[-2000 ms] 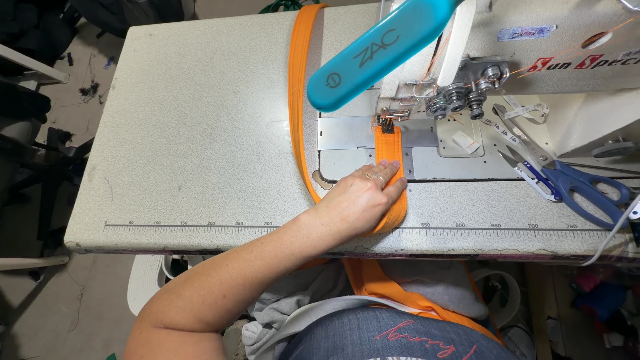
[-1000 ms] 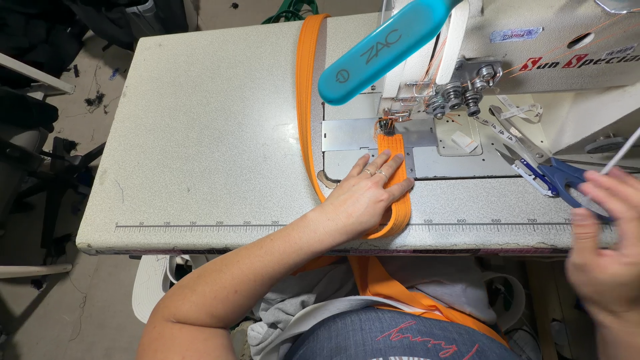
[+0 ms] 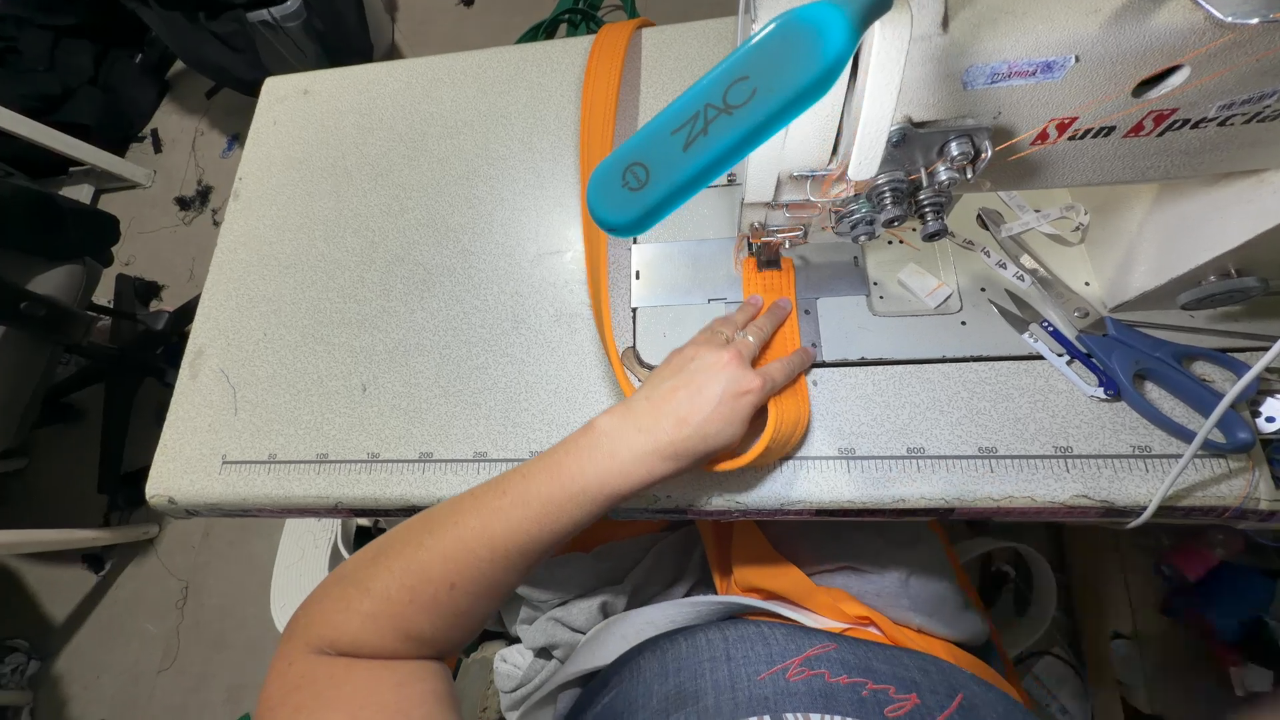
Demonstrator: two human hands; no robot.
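Note:
My left hand [image 3: 735,375] lies flat, fingers spread, on an orange stitched fabric strip [image 3: 789,400]. The strip's end is under the presser foot [image 3: 768,248] of a sewing machine [image 3: 1040,110]. From there it bends round near the table's front edge, passes beneath my hand and runs up to the far edge. More orange fabric [image 3: 745,570] lies on my lap. A teal lamp-like head [image 3: 730,115] hangs over the table and hides part of the machine. My right hand is out of view.
Blue-handled scissors [image 3: 1120,350], thread snips [image 3: 1065,355] and a measuring tape [image 3: 1000,260] lie right of the needle area. A white cable [image 3: 1200,440] crosses the right front edge. The table [image 3: 400,300] has a printed ruler along its front. A small white piece [image 3: 925,286] lies on the machine bed.
My right hand, near the scissors at the right one second ago, has left the view. My left hand stays on the orange strip.

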